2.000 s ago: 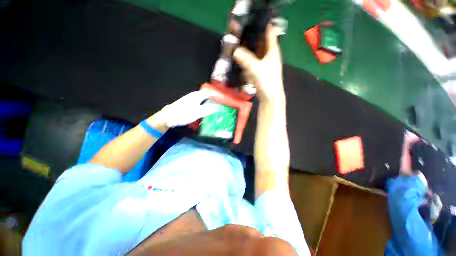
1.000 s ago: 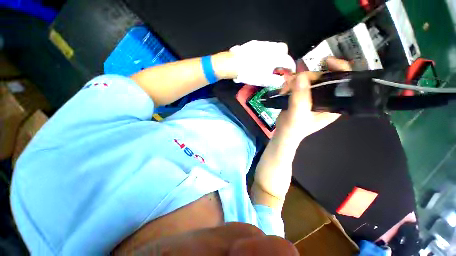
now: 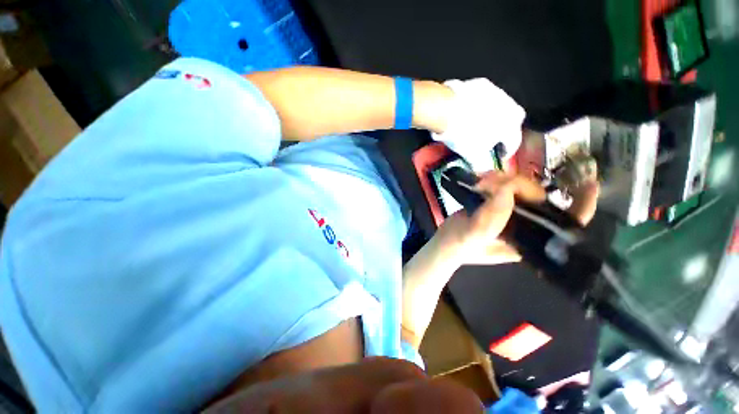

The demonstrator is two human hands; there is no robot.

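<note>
A green circuit board unit (image 3: 448, 196) lies on a red-pink work pad (image 3: 425, 161) at the bench edge, mostly hidden by my hands. My left hand (image 3: 484, 121), in a white glove, is over the unit's upper side with fingers bent down; whether it grips the unit is hidden. My bare right hand (image 3: 489, 222) is closed around the black electric screwdriver (image 3: 559, 247), held slanted. Its tip is over the board; contact is unclear. The screw feeder (image 3: 640, 162) stands right of my hands, its metal front facing them.
An orange-red pad (image 3: 521, 341) lies on the black bench mat (image 3: 486, 299). Another green unit (image 3: 683, 39) sits on the green conveyor at upper right. An open cardboard box (image 3: 450, 340) is below the bench edge. A blue stool (image 3: 243, 40) stands upper left. A blue sleeve shows at the bottom.
Since two seconds ago, my right hand has come from the feeder side to the unit with the screwdriver. In the last second the driver has tilted, its rear now lower right. The view has turned.
</note>
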